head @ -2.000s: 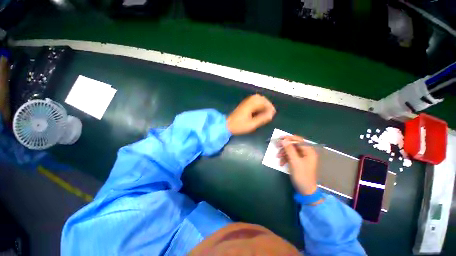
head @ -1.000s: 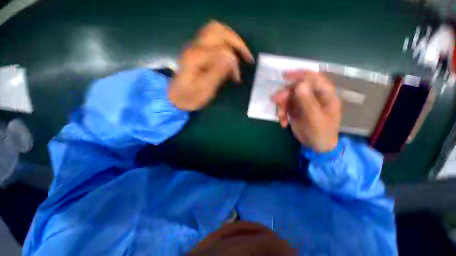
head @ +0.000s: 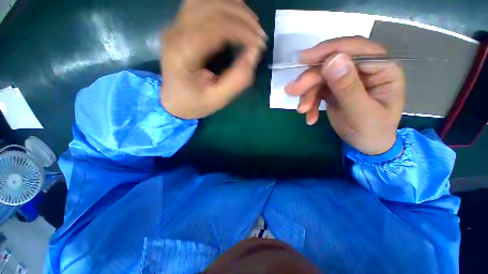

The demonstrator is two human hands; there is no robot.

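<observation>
Silver tweezers (head: 369,58) are held in my right hand (head: 358,88), between thumb and fingers, with the tips pointing left. My right hand is over the white release liner (head: 299,32) of the adhesive pad sheet (head: 428,67), whose grey-brown part lies to the right. My left hand (head: 206,59) is left of the sheet, blurred, with its fingers curled in towards the thumb. Whether it holds anything cannot be told.
The red-cased smartphone (head: 471,101) lies at the right edge, on the sheet's right end. A white paper (head: 20,108) lies at far left on the dark green mat (head: 241,134). A small white fan (head: 20,176) stands at lower left.
The view has tilted down and come closer, so the red bin and white pads are out of the picture. My left hand was blurred before too. My right hand keeps the tweezers over the liner.
</observation>
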